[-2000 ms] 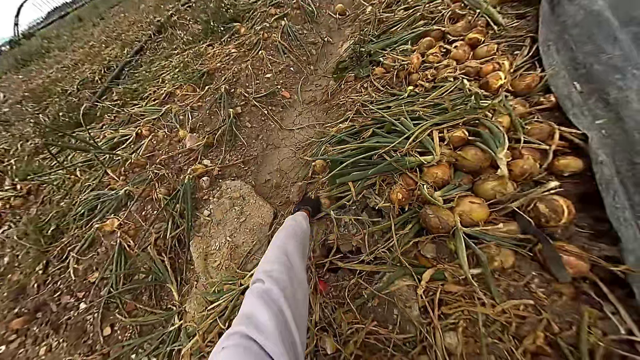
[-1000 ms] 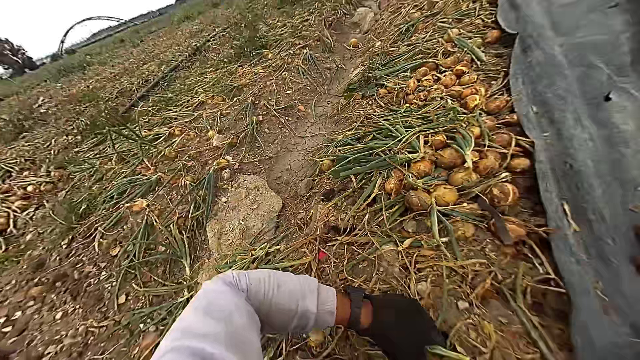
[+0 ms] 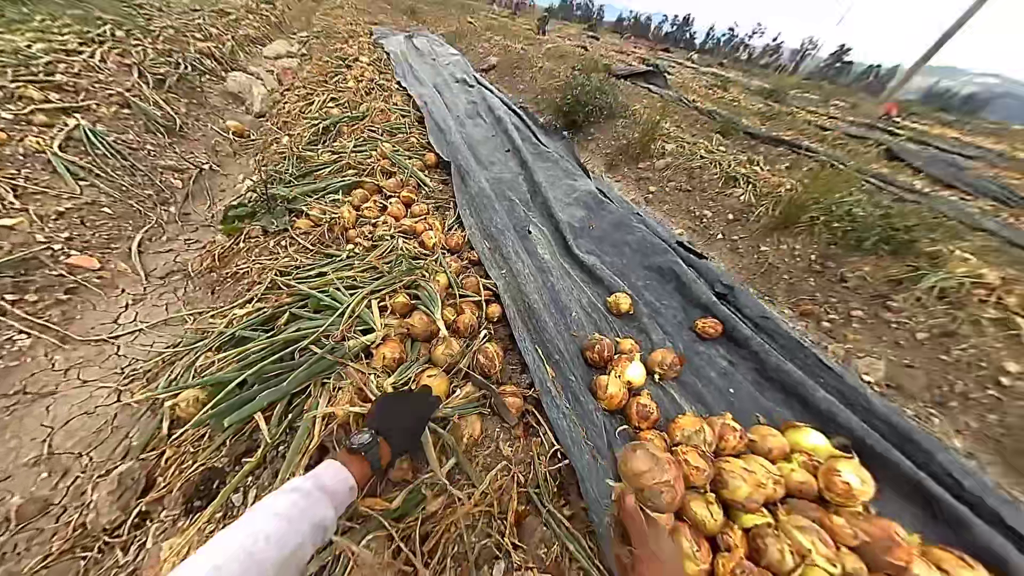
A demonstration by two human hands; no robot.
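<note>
My left hand (image 3: 402, 420), in a black glove with a watch at the wrist, reaches down to the near end of the row of onions with green and dry tops (image 3: 422, 326). Its fingers touch or nearly touch a yellow onion (image 3: 433, 382); whether they grip anything is hidden. At the bottom, my bare right hand (image 3: 646, 536) is blurred, right behind a large onion (image 3: 651, 475) at the edge of the onion pile (image 3: 744, 482) on the black ground cloth (image 3: 552, 232). Whether it holds that onion cannot be told.
Several loose onions (image 3: 628, 370) lie on the cloth beyond the pile. Cracked soil (image 3: 88, 384) and stones (image 3: 246, 92) run along the left. Weeds (image 3: 588, 100), more dark cloth strips (image 3: 944, 168) and a leaning pole (image 3: 936, 50) stand farther off to the right.
The view has swung right, bringing the cloth and the onion pile into sight. My left hand has moved from bare litter to the onion row. My right hand has come into view.
</note>
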